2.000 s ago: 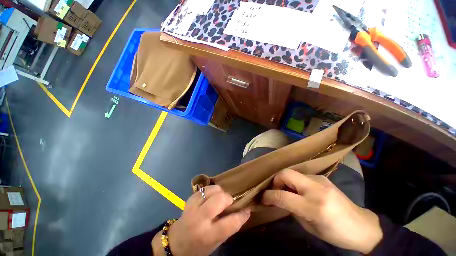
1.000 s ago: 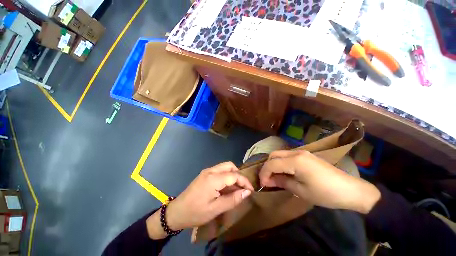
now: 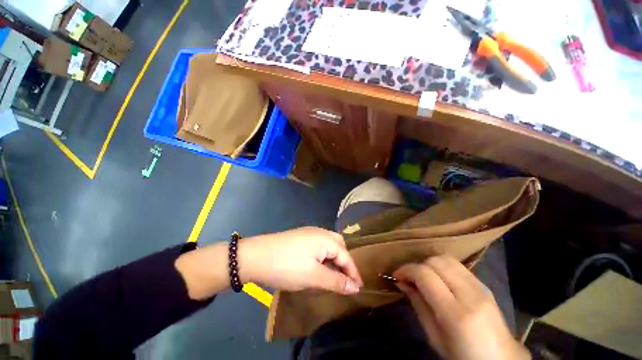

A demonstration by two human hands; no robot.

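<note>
A tan-brown handbag (image 3: 436, 246) lies tilted across the wearer's lap, its opening towards the upper right. My left hand (image 3: 310, 261) comes in from the left over the bag, thumb and index fingertips close together above its front. My right hand (image 3: 454, 299) is at the lower right, fingers bent, fingertips at a small dark and pale spot (image 3: 388, 279) on the bag front. I cannot tell if the spot is a needle, a slit or a fitting. No thread can be made out. A small gold spot (image 3: 352, 228) shows on the bag's upper left.
Orange-handled pliers (image 3: 501, 53), a slim pink item (image 3: 577, 63) and paper sheets (image 3: 362, 35) lie on the leopard-print desk. A blue crate (image 3: 281, 144) holding a brown bag (image 3: 222, 105) stands left of the desk. An open carton (image 3: 598, 316) is at the lower right.
My hands have moved apart from each other. My right hand has moved lower and to the right. The bag is turned so more of its front shows, and its opening end reaches further right.
</note>
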